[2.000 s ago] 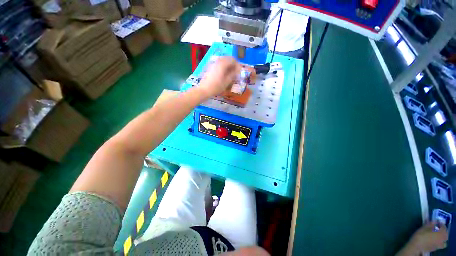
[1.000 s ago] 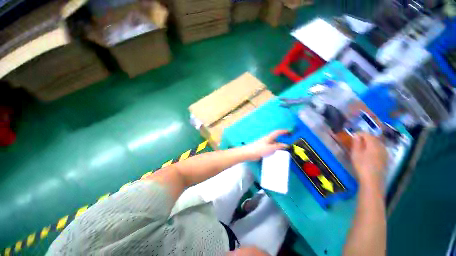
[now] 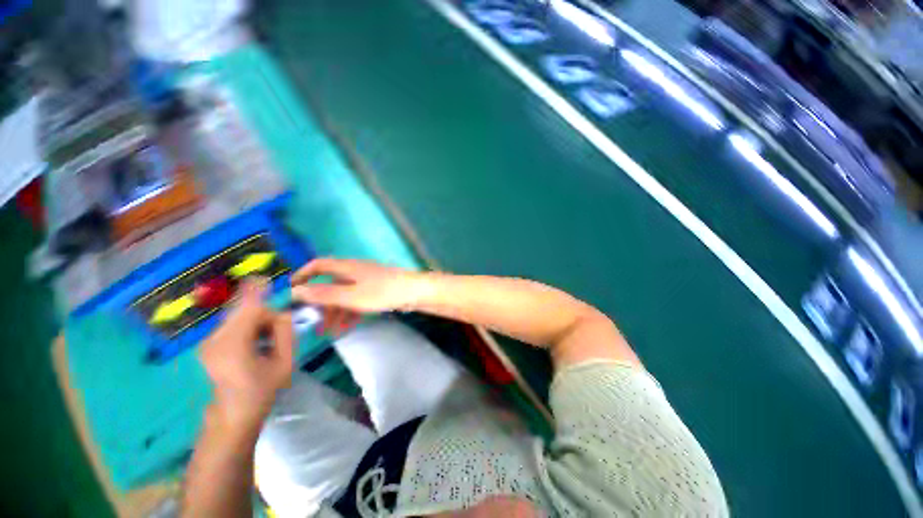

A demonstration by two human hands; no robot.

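Observation:
The picture is blurred. My left hand (image 3: 248,349) is in front of the blue machine base (image 3: 288,228), fingers curled; what it holds cannot be made out. My right hand (image 3: 359,286) is close beside it at the base's right front corner. A small white part (image 3: 305,319) shows under my right fingers, between the hands, seemingly gripped by the right; its shape is unclear. The orange nest (image 3: 157,209) on the metal plate bears a housing (image 3: 142,174) with a bluish-dark inside. The red stop button (image 3: 212,291) is just beyond my left hand.
The green conveyor belt (image 3: 547,202) runs along the right, with a white line (image 3: 668,197) and several housings (image 3: 860,349) beyond it. The turquoise bench (image 3: 132,405) carries the machine. The blurred press stands at upper left. My white-clad legs are below my hands.
The view has swung right towards the belt. My left hand has left the base's left side, my right hand has left the nest; they are now together in front. The white plate on the bench no longer shows.

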